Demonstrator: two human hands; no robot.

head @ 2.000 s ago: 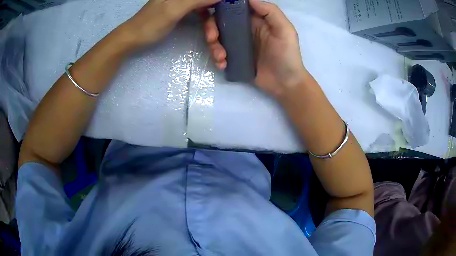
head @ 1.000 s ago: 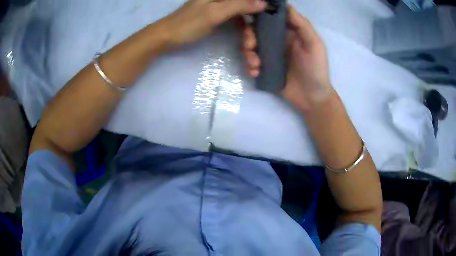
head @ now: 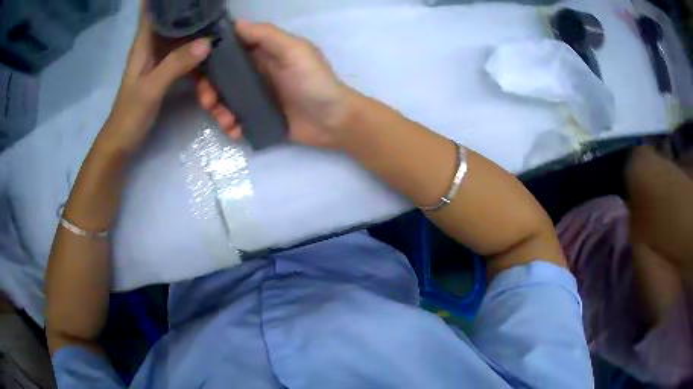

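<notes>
A dark grey handheld fan (head: 247, 95) is held above the white foam sheet (head: 410, 68) at the upper left of the view. Its round head is at the top edge, partly cut off, and its handle slants down to the right. My right hand (head: 300, 83) is wrapped around the handle, with the fingertips showing on its left side. My left hand (head: 156, 72) is at the head and neck, its thumb on the neck below the head; its other fingers are mostly hidden behind the head.
A crumpled whitish bag (head: 543, 72) lies on the foam at the right. Two more dark fans (head: 581, 34) lie beyond it. Shiny tape (head: 228, 178) crosses the foam below my hands. Another person's arm (head: 661, 220) is at the right edge. A blue stool (head: 456, 292) is below the table.
The view has turned, so the hands and fan appear further left and the bag higher. The fan now slants and its round head has come into view. Both hands still hold it.
</notes>
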